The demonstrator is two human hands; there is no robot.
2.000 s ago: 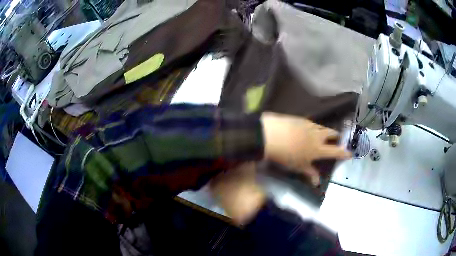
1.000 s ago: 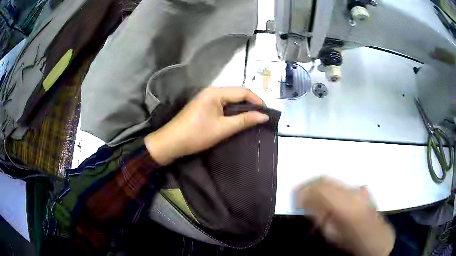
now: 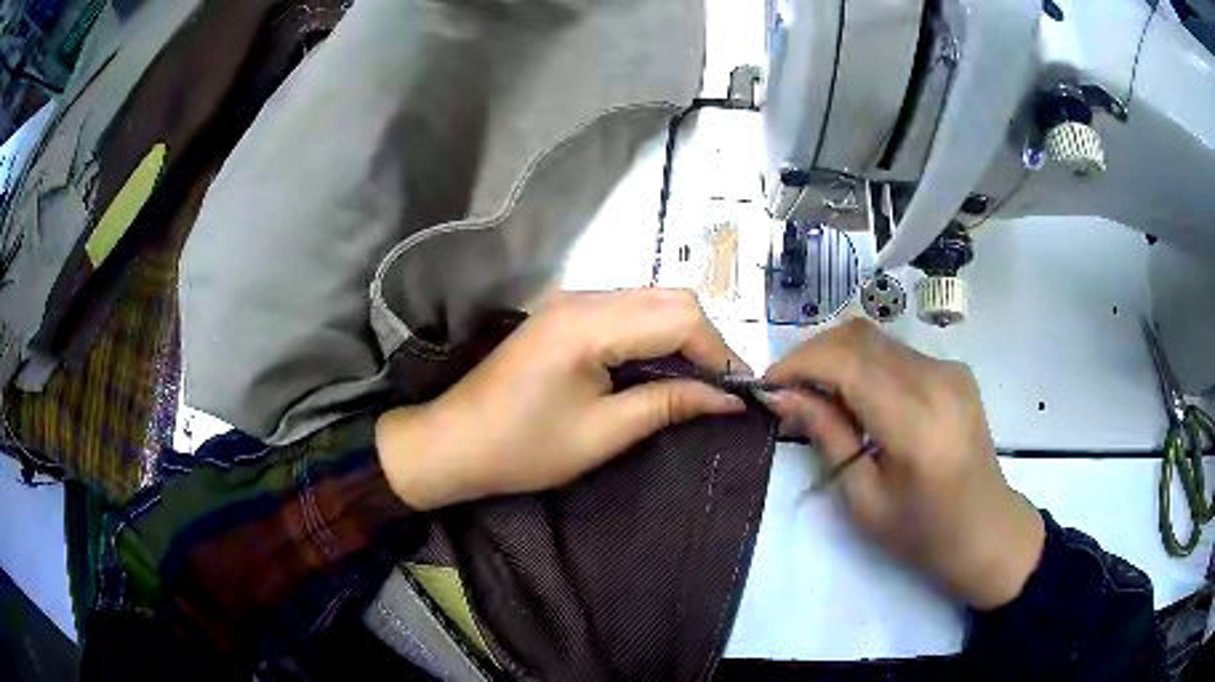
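A dark brown ribbed panel (image 3: 626, 520), joined to a large piece of grey fabric (image 3: 333, 227), lies in front of the sewing machine. My left hand (image 3: 573, 393) pinches the panel's top corner between thumb and fingers. My right hand (image 3: 906, 453) pinches the same corner from the right, and the fingertips nearly meet there. A thin dark spike (image 3: 853, 461), perhaps an awl or tweezers, sticks out from my right fingers. A bit of green patch (image 3: 453, 606) shows at the panel's lower left. The fingertips partly hide the corner.
The machine head (image 3: 866, 107) stands at upper right, its needle area (image 3: 810, 273) just beyond my hands. Scissors with green loop handles (image 3: 1181, 486) lie at far right. Garment pieces with a green patch (image 3: 127, 207) lie over plaid fabric (image 3: 113, 360) at left.
The panel has come back from the needle area toward me. My right hand has moved up and left from the table's front and now holds the corner beside my left hand.
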